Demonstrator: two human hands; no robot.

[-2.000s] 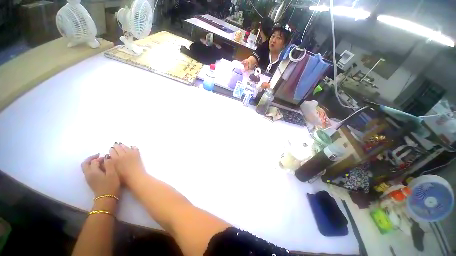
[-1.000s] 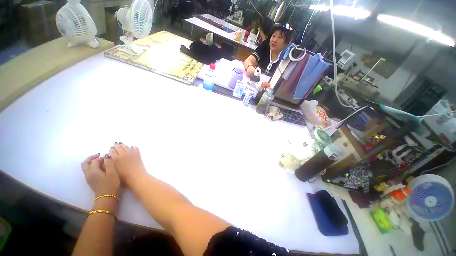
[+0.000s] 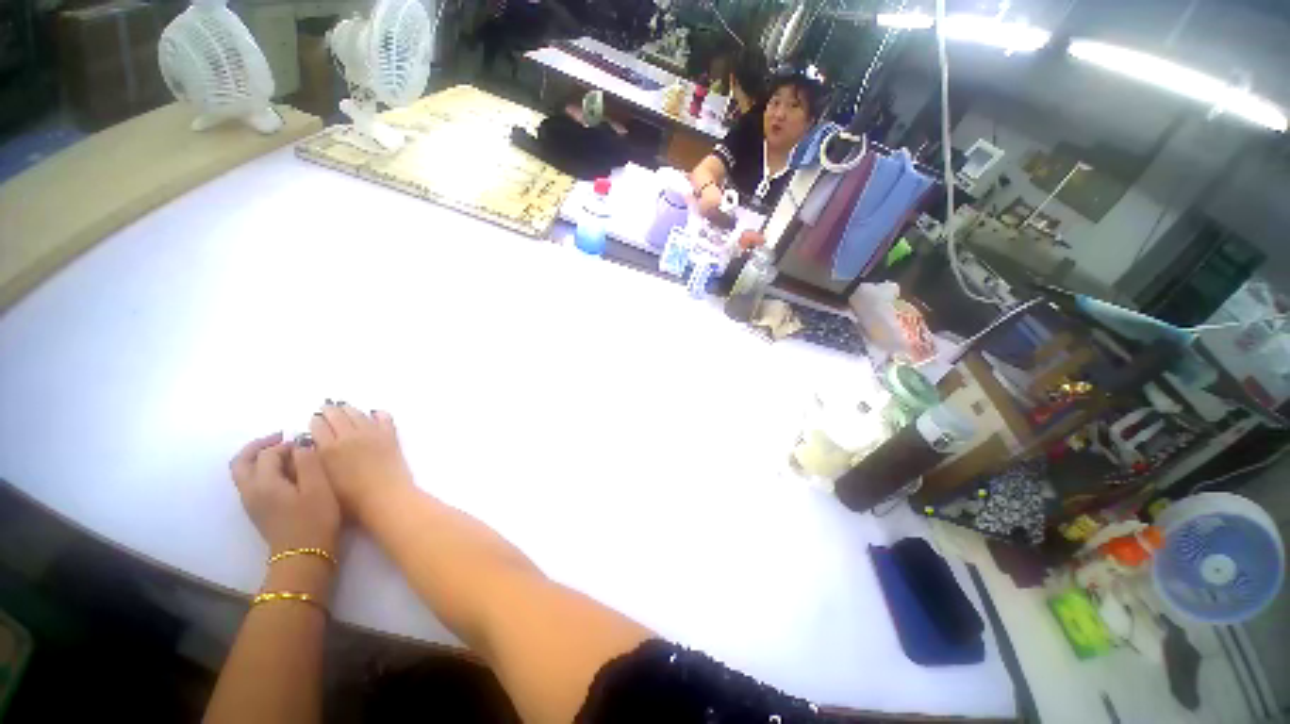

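My left hand rests on the white worktable in the lower left, with two gold-coloured bands on its wrist. My right hand lies against it and partly over its fingers. The hands touch each other. Their fingers are loosely bent, and no object shows in either hand. Part of my left fingers is hidden by the right hand. My right forearm comes in from the lower right, with a black sleeve.
A dark blue flat item lies near the right edge. A dark cylinder leans by pale cones. Bottles stand at the far edge. Two white fans stand far left. A person sits across the table.
My hands have not visibly moved. The person across the table has shifted head and arm slightly.
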